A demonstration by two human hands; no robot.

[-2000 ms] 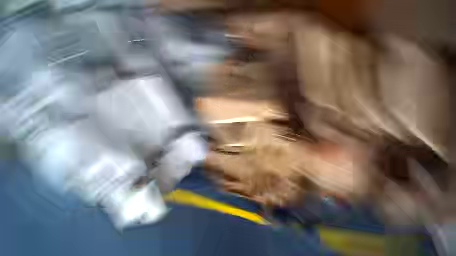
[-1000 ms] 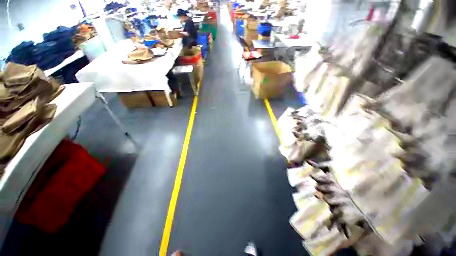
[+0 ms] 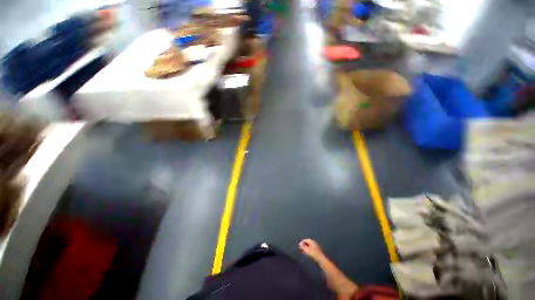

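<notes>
My right hand (image 3: 306,245) is low in the picture, small and blurred, in front of the dark apron. Its bare forearm runs down right to a dark red sleeve. I see nothing held in it, but its fingers are too blurred to tell if they are open. My left hand is out of the picture. The dark apron (image 3: 264,275) fills the bottom middle. The white-covered table (image 3: 141,96) ahead on the left bears a brown bag pile (image 3: 167,63).
Yellow lines (image 3: 234,181) edge the grey aisle. A carton (image 3: 372,102) and a blue container (image 3: 443,114) stand ahead right. Pale bags (image 3: 419,234) hang or stack at right. A nearer white table (image 3: 50,161) with brown bags and red items (image 3: 79,258) below are left.
The far table, the carton and the aisle look nearer. The blue container has come into clear view. My right hand and the apron have come in at the bottom, and fewer pale bags show.
</notes>
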